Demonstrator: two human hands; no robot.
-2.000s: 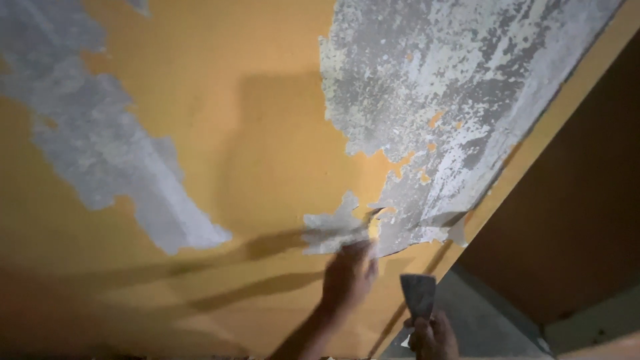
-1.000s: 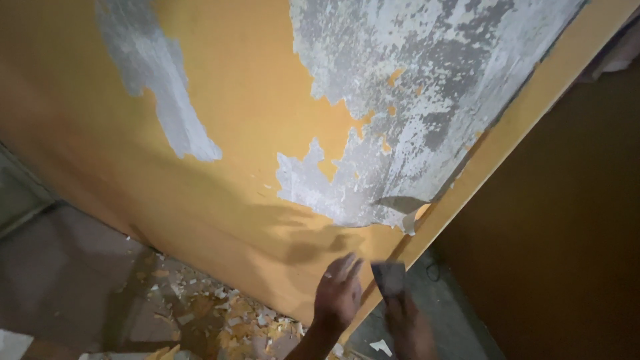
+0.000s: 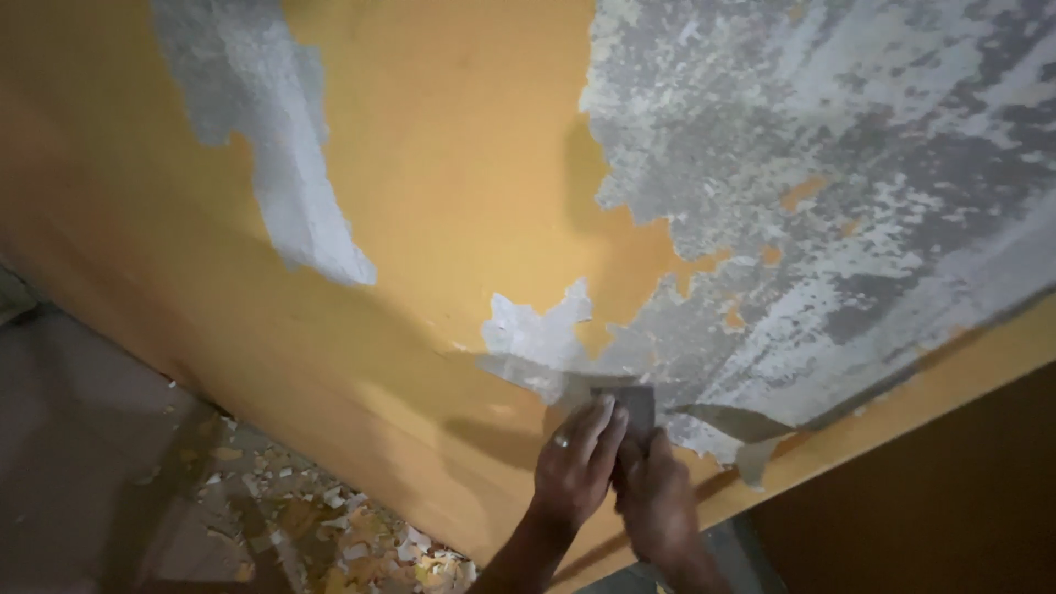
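A putty knife [image 3: 635, 410] lies with its dark, flat blade against the wall at the lower edge of a bare grey patch [image 3: 693, 330]. Closed around its handle is my right hand [image 3: 660, 495]. My left hand [image 3: 577, 458], with a ring on one finger, rests its fingertips on the left part of the blade. Yellow-orange paint [image 3: 462, 165] covers the wall around the patch. Just right of the blade, a loose flap of paint [image 3: 755, 462] hangs near the wall's edge. My fingers hide part of the blade and the handle.
Paint flakes [image 3: 355, 536] litter the floor along the foot of the wall. A second bare strip [image 3: 289, 181] runs down the wall at the upper left. The wall's edge [image 3: 907, 392] slants along the right, with a dark brown surface [image 3: 924, 487] beyond it.
The putty knife has moved up onto the wall, and my left hand has come from beside it onto the blade. The view has shifted.
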